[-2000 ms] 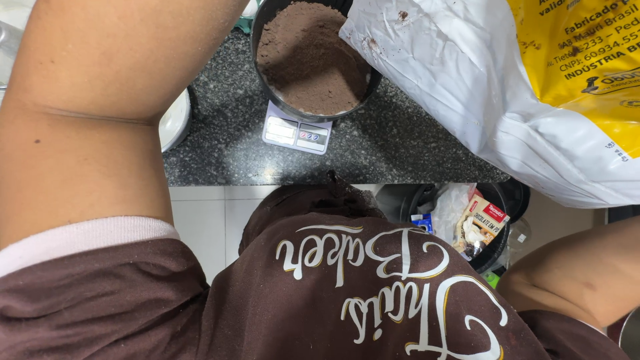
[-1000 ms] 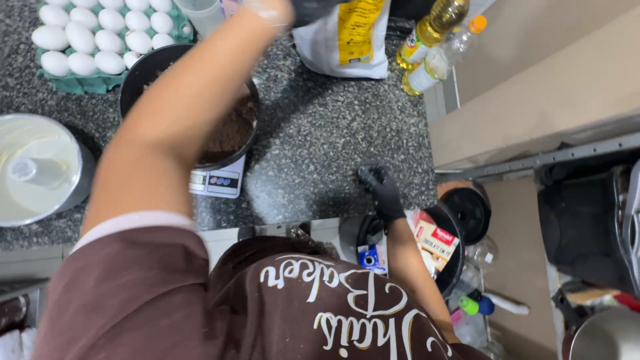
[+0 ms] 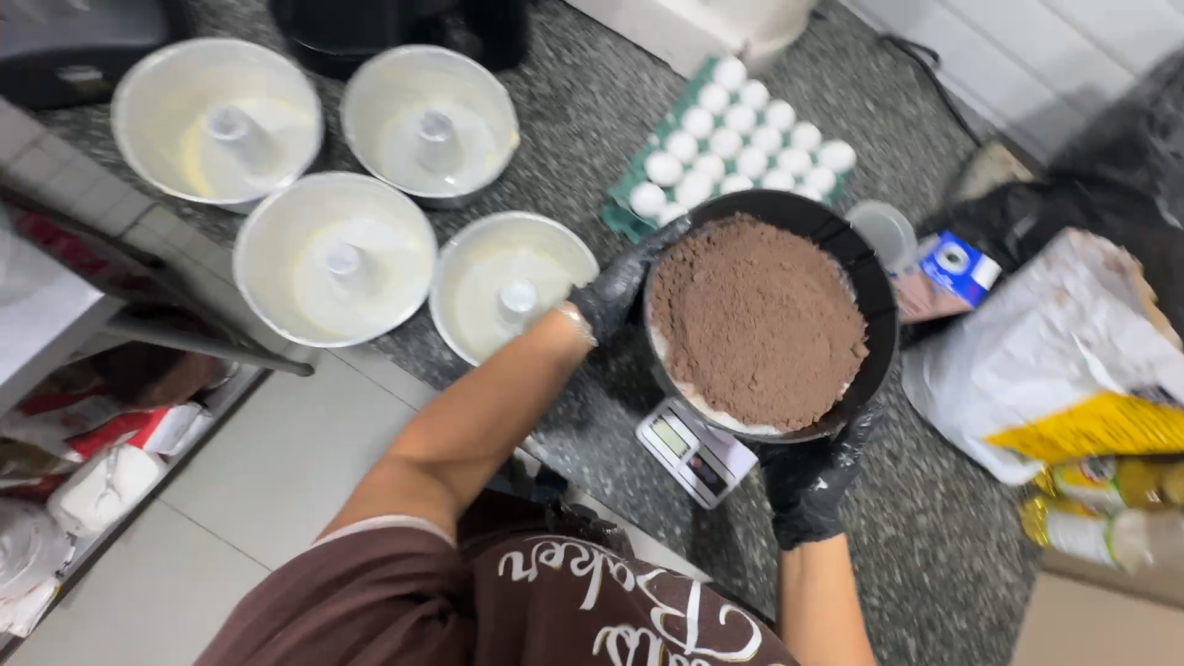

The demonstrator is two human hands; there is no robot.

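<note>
A round black bowl (image 3: pixel 877 319) filled with brown powder (image 3: pixel 758 324), with some white powder at its edge, is between my two black-gloved hands. My left hand (image 3: pixel 622 285) grips the bowl's left side. Around the lower right side is my right hand (image 3: pixel 819 476), its fingers partly hidden under the rim. A white digital kitchen scale (image 3: pixel 696 453) shows at the bowl's lower edge; whether the bowl touches it I cannot tell. Just left of my left hand stands a greased tube cake pan (image 3: pixel 472 287).
Several more tube pans (image 3: pixel 338 310) stand at the left. Beyond the bowl lies a green tray of white eggs (image 3: pixel 622 199). At the right are a clear plastic cup (image 3: pixel 881 231), a blue and pink packet (image 3: pixel 953 277), a white and yellow bag (image 3: pixel 985 370) and oil bottles (image 3: pixel 1078 532).
Both hands are now on the bowl; a second ago the right hand was low over the counter's edge and the left near the white and yellow bag. The view has swung left.
</note>
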